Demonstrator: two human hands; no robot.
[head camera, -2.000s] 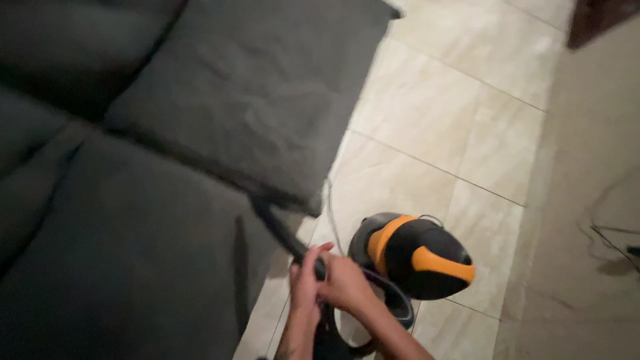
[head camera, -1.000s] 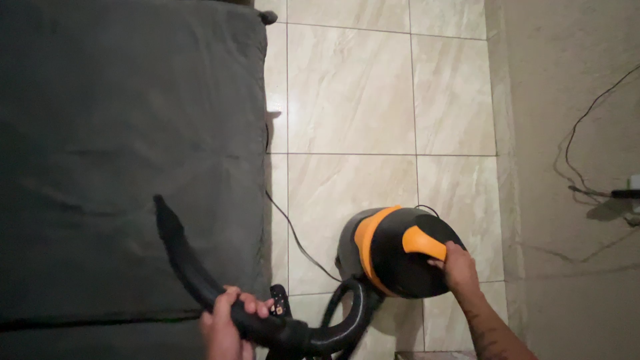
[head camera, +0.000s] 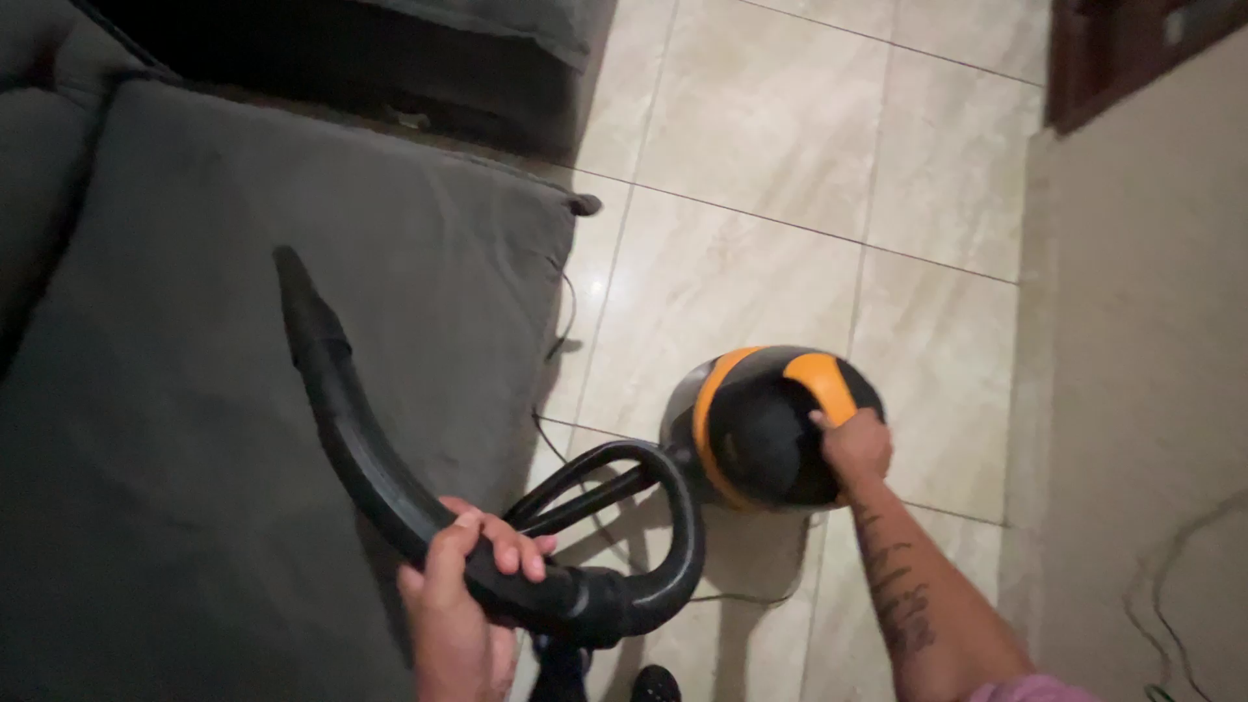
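My left hand (head camera: 468, 575) is closed around the curved black wand of a vacuum hose (head camera: 375, 468). The wand points up and left, its crevice nozzle (head camera: 307, 307) over the grey sofa cushion (head camera: 205, 439); whether it touches the fabric I cannot tell. A black flexible hose (head camera: 682, 526) loops from the wand to a black and orange canister vacuum cleaner (head camera: 756, 453). My right hand (head camera: 856, 448) grips the orange handle (head camera: 822, 380) on top of the canister, which is over the tiled floor at the right of the sofa.
A thin cord (head camera: 565, 453) runs over the beige tile floor (head camera: 751, 214) near the sofa's edge. A dark gap (head camera: 370, 78) lies beyond the cushion. At the right are a wall (head camera: 1131, 341), a loose cable (head camera: 1160, 604) and a dark wooden frame (head camera: 1082, 58). A shoe (head camera: 655, 684) shows at the bottom.
Two seconds ago both hands were together on the hose; one second ago my right hand was at the canister's handle, as now. The view has shifted strongly, bringing the dark gap into sight.
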